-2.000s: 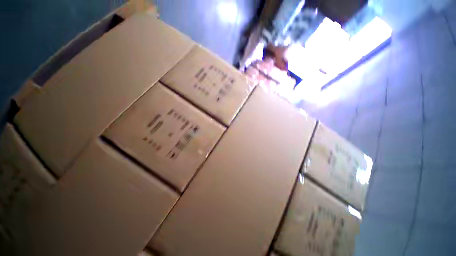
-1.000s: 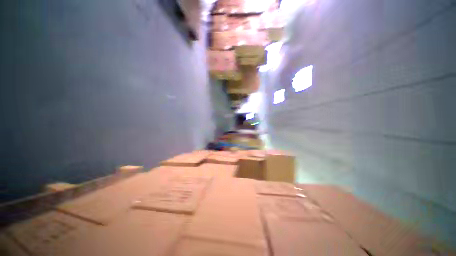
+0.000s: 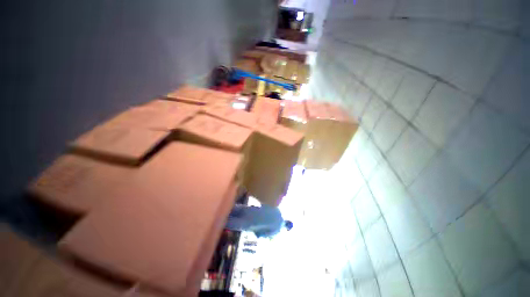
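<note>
Neither of my hands is in view. The picture is turned sideways and blurred. A large stack of brown cardboard cartons point(image 3: 168, 203) lies nearest in front of me, filling the left and lower middle. Several cartons sit at uneven depths, with dark gaps between them. More cartons point(image 3: 328, 130) stand beyond, near the middle. Printing on the cartons is too blurred to read.
A hand pallet truck with a blue handle point(image 3: 264, 79) and red base point(image 3: 228, 87) stands past the stack, near further cartons point(image 3: 283, 66). A person point(image 3: 255, 220) is at the lower middle, near dark shelving or benches. Grey floor point(image 3: 174, 40) is left; tiled ceiling point(image 3: 436, 162) is right.
The view has swung along the carton stack. The blue handle shows more clearly, and the person has come into view at the lower middle. No hand appears in any frame.
</note>
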